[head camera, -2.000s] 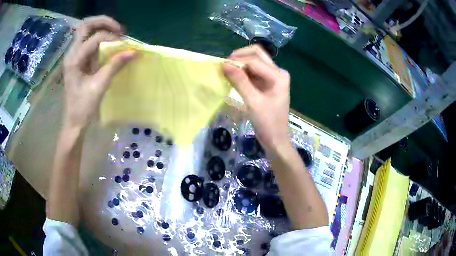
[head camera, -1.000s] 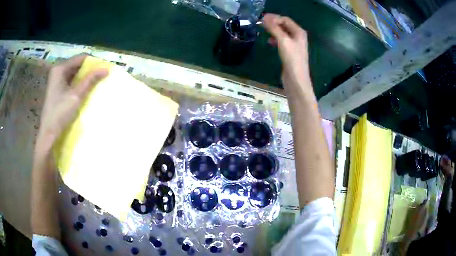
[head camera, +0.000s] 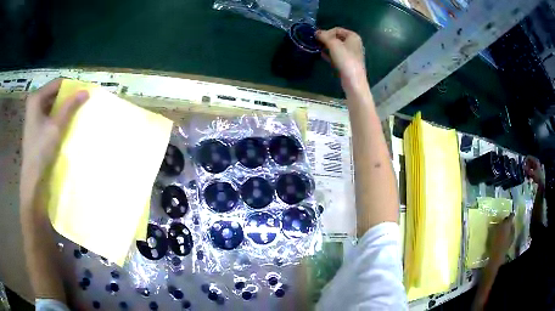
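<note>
My left hand (head camera: 48, 115) holds a folded yellow paper sheet (head camera: 109, 170), thumb on top, at the left over the board. My right hand (head camera: 342, 48) reaches to the belt, its fingertips at the rim of a black cylindrical housing (head camera: 295, 61) that stands upright; whether the fingers hold something there cannot be told. Round black adhesive pads (head camera: 257, 192) lie in rows on clear wrinkled film (head camera: 240, 258) on the board. More black pads (head camera: 174, 201) with pale holes lie left of them, partly under the paper. Small black dots (head camera: 176, 293) are scattered on film near the front.
A dark green conveyor belt (head camera: 152, 36) runs across the back, with a clear plastic bag (head camera: 261, 9) behind the housing. A pale metal post (head camera: 450, 54) slants at the right. A yellow sheet stack (head camera: 433, 206) lies right of my arm. Another person's hands (head camera: 500, 234) show at far right.
The yellow sheet, earlier stretched between both hands, is now in my left hand only. My right hand moved to the housing; a small white piece at its fingertips one second ago no longer shows.
</note>
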